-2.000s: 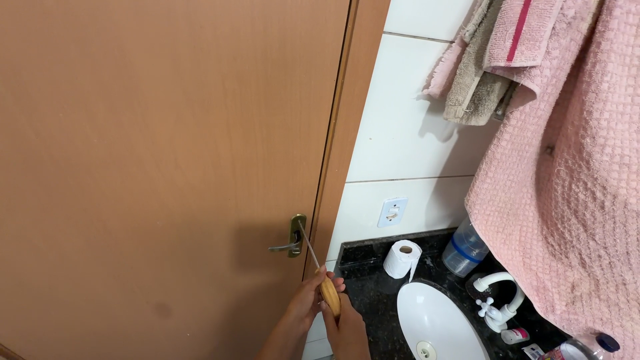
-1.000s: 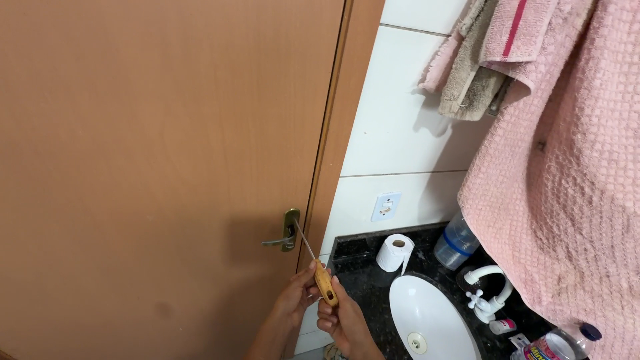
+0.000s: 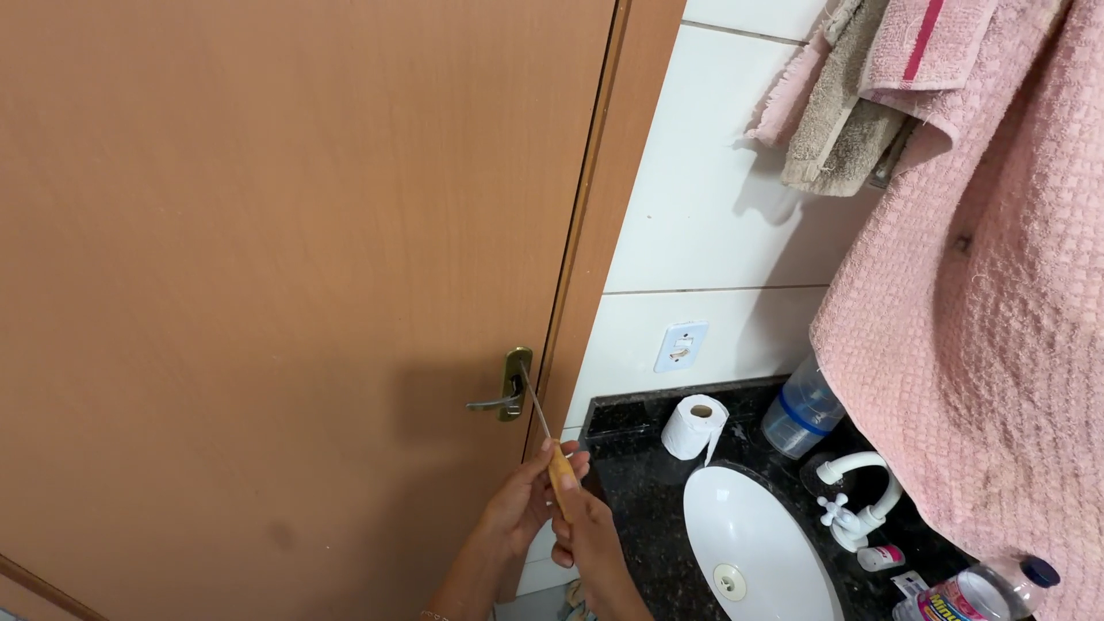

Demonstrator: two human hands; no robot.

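Observation:
A screwdriver [image 3: 562, 474] with a yellow handle and a long thin metal shaft points up and left to the brass plate [image 3: 516, 362] of a door handle. Its tip meets or nearly meets the upper part of that plate. My right hand [image 3: 586, 526] is closed around the handle. My left hand [image 3: 522, 496] touches the front end of the handle, where it joins the shaft, with its fingers partly hidden behind it. The metal lever [image 3: 493, 403] sticks out to the left from the plate on the brown wooden door [image 3: 285, 259].
Right of the door frame [image 3: 595, 224], a black stone counter [image 3: 642, 509] holds a toilet paper roll [image 3: 695, 427], a white basin [image 3: 759, 535], a white faucet [image 3: 862, 513] and plastic bottles [image 3: 966, 595]. Pink and grey towels [image 3: 975, 302] hang above. A wall outlet [image 3: 681, 347] is beside the frame.
The right hand's fingers, more spread below the screwdriver handle a second ago, are now wrapped around it. The shaft stays pointed at the plate.

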